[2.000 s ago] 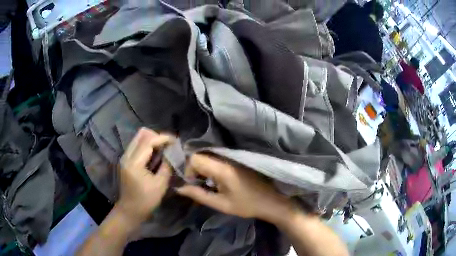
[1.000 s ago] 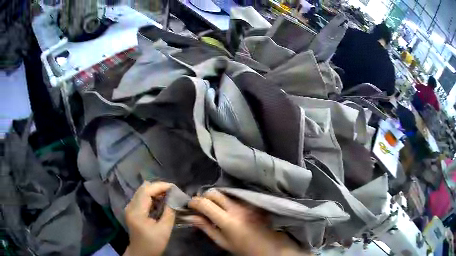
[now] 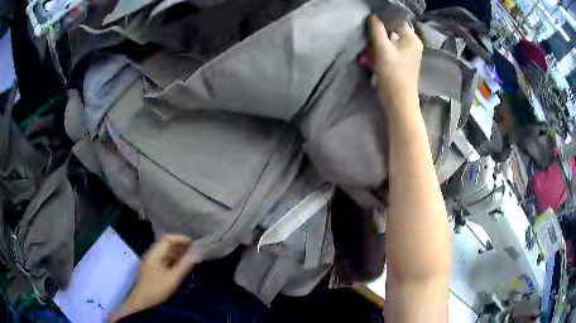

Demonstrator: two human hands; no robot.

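Note:
A large heap of grey-brown garment pieces (image 3: 208, 151) fills the middle of the head view. My right hand (image 3: 395, 53) is at the upper right of the heap, arm stretched out, gripping the top of a raised garment panel. A small shine shows at its fingers; I cannot tell what it is. My left hand (image 3: 167, 262) is at the lower left, its fingertips pinching the garment's lower edge. A narrow pale strip (image 3: 295, 219) hangs out below the heap.
A white sewing machine (image 3: 499, 221) stands at the right. A white sheet or board (image 3: 101, 274) lies at the lower left, beside more grey garments (image 3: 47, 221). A small orange item (image 3: 485, 89) is at the upper right. A white rail (image 3: 47, 25) is at the upper left.
My right hand has moved from beside my left hand to the upper right, lifting and spreading the cloth. My left hand is lower left of the garment. The view has shifted.

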